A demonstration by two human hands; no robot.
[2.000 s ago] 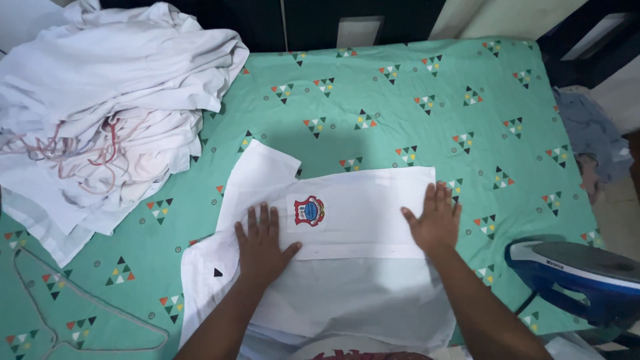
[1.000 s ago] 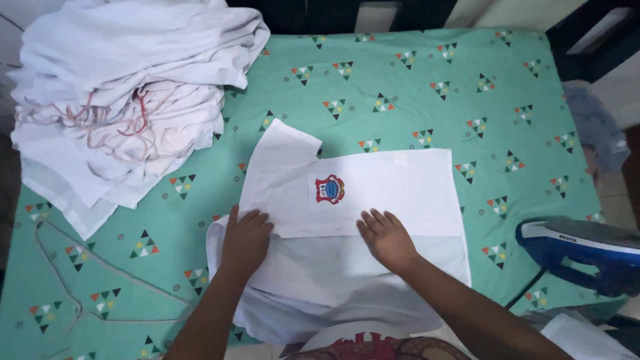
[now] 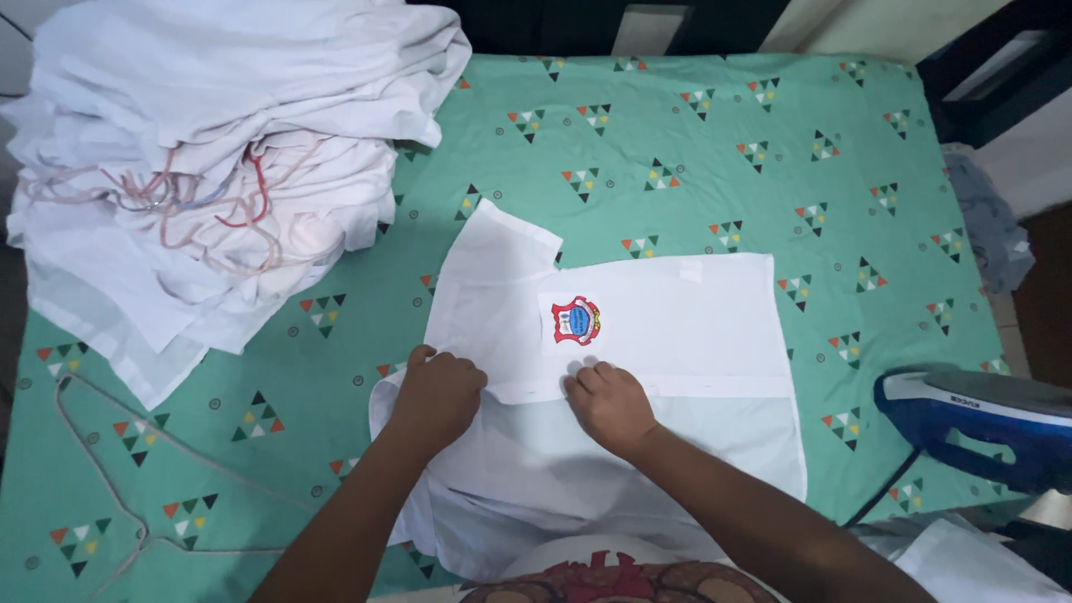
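A white short-sleeved shirt [image 3: 670, 327] lies spread on the green patterned cloth, one sleeve pointing up and left. It bears a red and blue printed emblem [image 3: 576, 321]. My left hand [image 3: 444, 389] has its fingers curled on the fabric at the shirt's left side, near the collar end. My right hand [image 3: 610, 402] grips the long edge strip of the front just below the emblem, fingers bent. The fingertips of both hands are partly hidden. Below the strip, a thinner layer of the shirt reaches down to my body.
A blue and white electric iron [image 3: 980, 427] rests at the right edge, its cord running down. Heaped white garments [image 3: 251, 75] with hangers among them fill the upper left. A wire hanger [image 3: 138, 523] lies at lower left. Dark furniture [image 3: 569, 25] stands behind the green cloth [image 3: 670, 126].
My right hand has moved left from the shirt's right end to below the emblem. My left hand has moved off the fabric beside the emblem to the left side, and its fingers have curled.
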